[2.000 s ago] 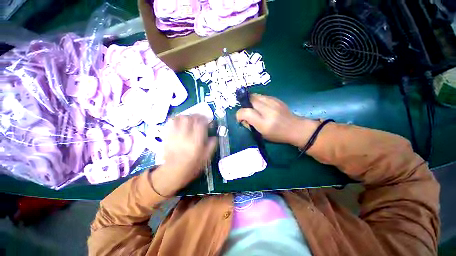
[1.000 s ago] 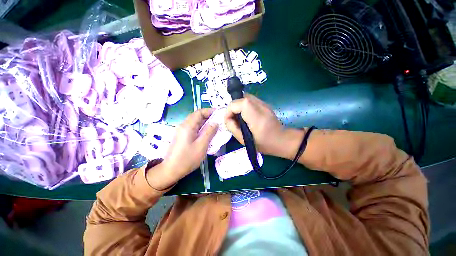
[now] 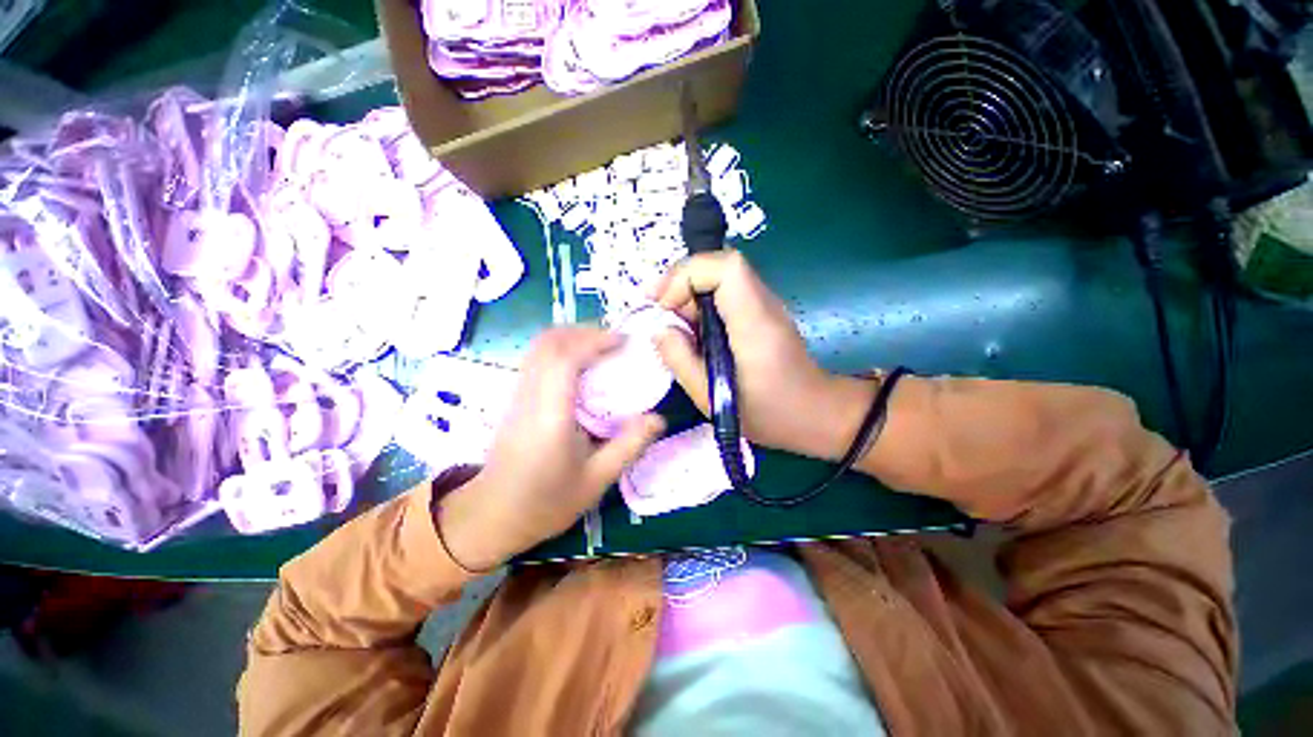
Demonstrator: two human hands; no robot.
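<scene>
My left hand (image 3: pixel 540 442) holds a pale pink housing (image 3: pixel 628 380) between thumb and fingers, above the bench. My right hand (image 3: pixel 749 346) holds the soldering iron (image 3: pixel 706 228) by its black handle, tip pointing up and away; its fingertips also touch the housing's right edge. Another pink housing (image 3: pixel 671 474) lies flat near the bench edge, just below the hands. The small white inserts (image 3: pixel 634 209) lie in a loose pile beyond the hands. Whether an insert sits in the held housing cannot be told through the glare.
A clear bag (image 3: pixel 87 360) of pink housings and loose housings (image 3: pixel 389 259) fill the left. An open cardboard box (image 3: pixel 576 127) with stacked housings stands at the top. A black fan (image 3: pixel 975 133) is upper right. The iron's cord (image 3: pixel 806 497) loops below my right wrist.
The held housing has turned more face-up and shifted slightly. The iron has swung more upright, its tip moving right. Earlier, my left hand was farther left and my right hand was over the inserts' edge.
</scene>
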